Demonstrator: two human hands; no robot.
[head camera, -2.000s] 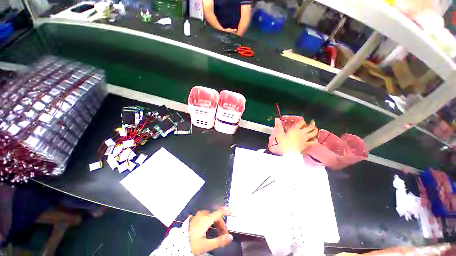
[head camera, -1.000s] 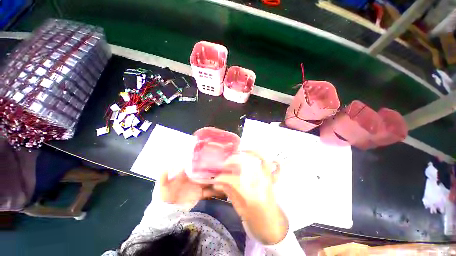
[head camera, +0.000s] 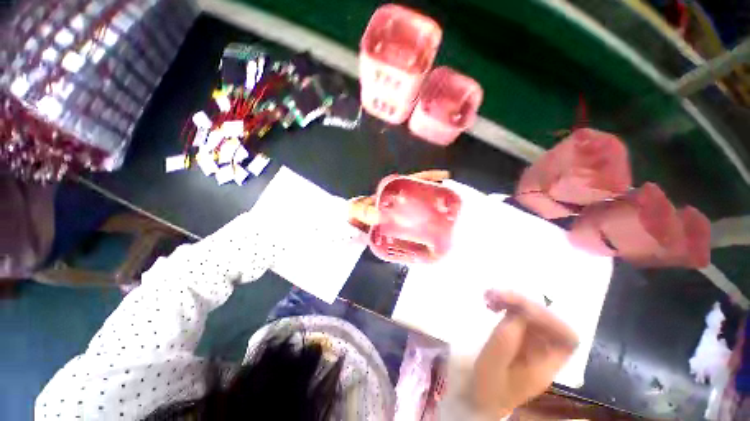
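Observation:
A pink housing is held above the gap between the two paper sheets, its open end facing up towards me. Posts and a slot show inside it. My left hand grips it from its left and far side; most of the hand is hidden behind the housing. My right hand is over the large white paper, lower right, blurred, with fingers bent. Whether it holds anything small is hidden.
Two pink housings stand behind. More pink housings lie at the right, one with a red wire. Boards and white-faced wired parts lie in a pile at the left, beside a silvery block. A smaller white paper lies nearer.
The housing has moved right and turned its open end up. My right hand has let go of it and moved right and down over the large paper. The view has shifted and tilted.

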